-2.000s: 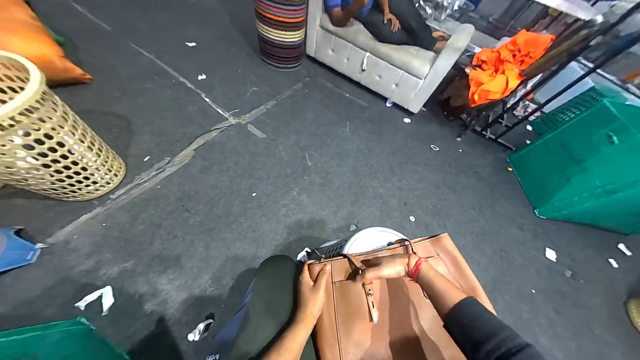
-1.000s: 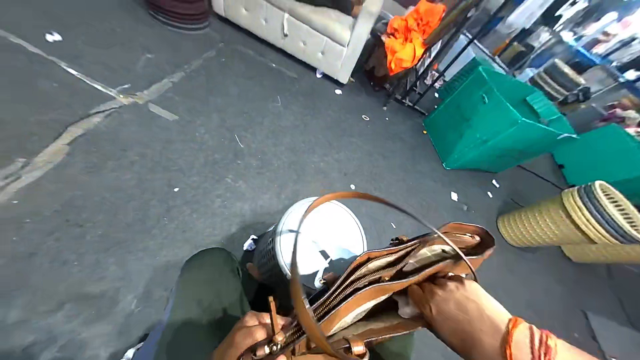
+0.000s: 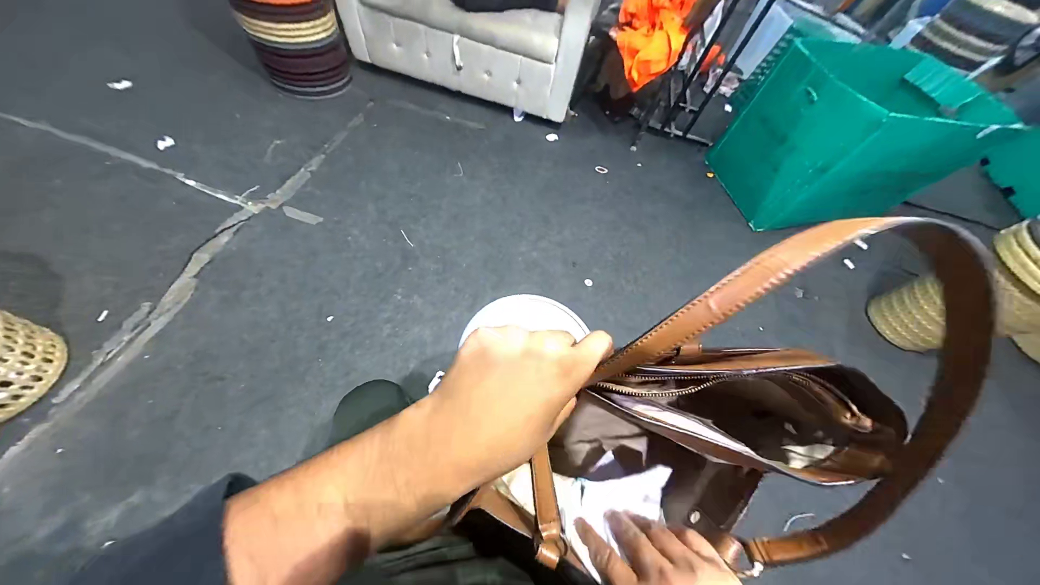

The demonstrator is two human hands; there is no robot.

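Observation:
A brown leather handbag point(image 3: 731, 357) lies across my lap with its zipped compartments spread apart. My left hand point(image 3: 520, 390) is closed on the bag's edge near the base of a strap, over a round white lid point(image 3: 528, 313). One long leather strap point(image 3: 959, 325) arches up on the right. Low in the view, my right hand point(image 3: 658, 552) has its fingertips on white paper or cloth point(image 3: 626, 496) inside the bag; whether it grips this cannot be told. A metal zipper point(image 3: 674, 388) runs along one compartment.
A green box point(image 3: 845, 138) stands at the upper right, beside a black metal rack point(image 3: 699, 73) and orange cloth point(image 3: 650, 41). A grey sofa point(image 3: 463, 57) and a striped round stool point(image 3: 296, 49) are at the top. Woven baskets point(image 3: 910, 313) lie at the right; another point(image 3: 28, 366) is at the left.
The bag, closed-looking two seconds ago, now gapes with its inside showing. My left hand has moved up onto its edge. My right hand, at the bag's mouth a second ago, is now lower in view.

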